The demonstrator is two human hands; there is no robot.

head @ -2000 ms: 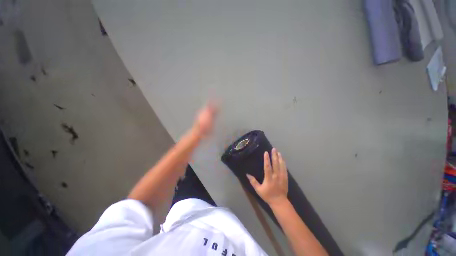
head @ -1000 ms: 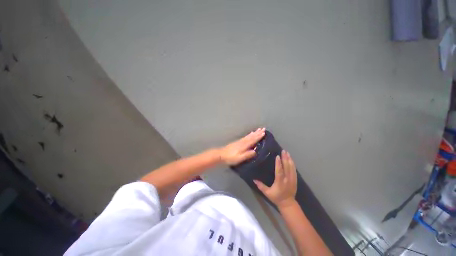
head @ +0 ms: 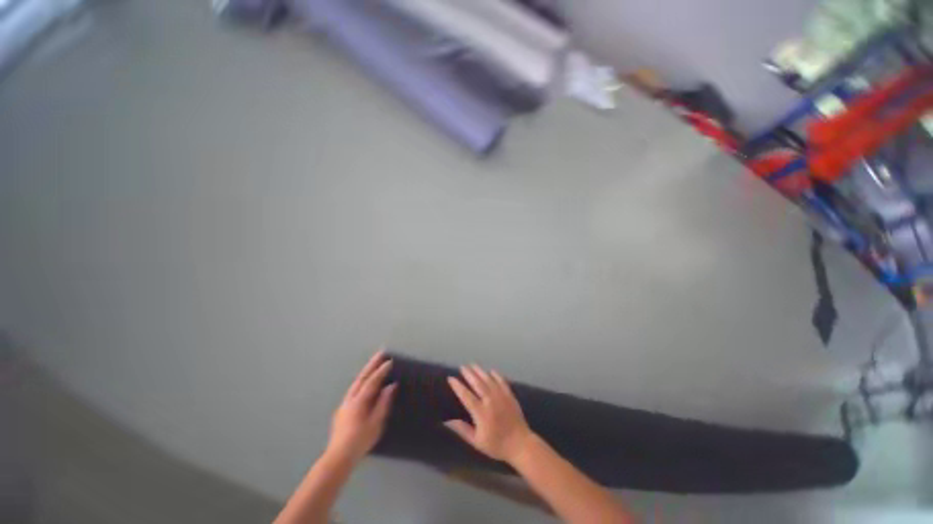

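Observation:
A long black fabric roll (head: 655, 445) lies across the lower part of the view on the pale grey-green table (head: 307, 235). My left hand (head: 363, 407) rests at the roll's left end, fingers bent over its edge. My right hand (head: 491, 412) lies on top of the roll a little to the right, fingers spread. A thin brown strip, which looks like the measuring stick (head: 501, 485), shows along the near side of the roll, partly hidden by my right forearm. The picture is somewhat blurred.
Grey-purple (head: 409, 77) and white rolls (head: 496, 36) lie at the far side of the table. A dark scrap (head: 822, 297) lies near the right edge. Red and blue items (head: 859, 123) stand beyond the table edge at upper right. A cutting machine, blurred, may be at far right.
The view has turned to the right, so the whole roll shows lengthwise. My left hand came onto the roll's end and now lies over its edge. My right hand stays on top.

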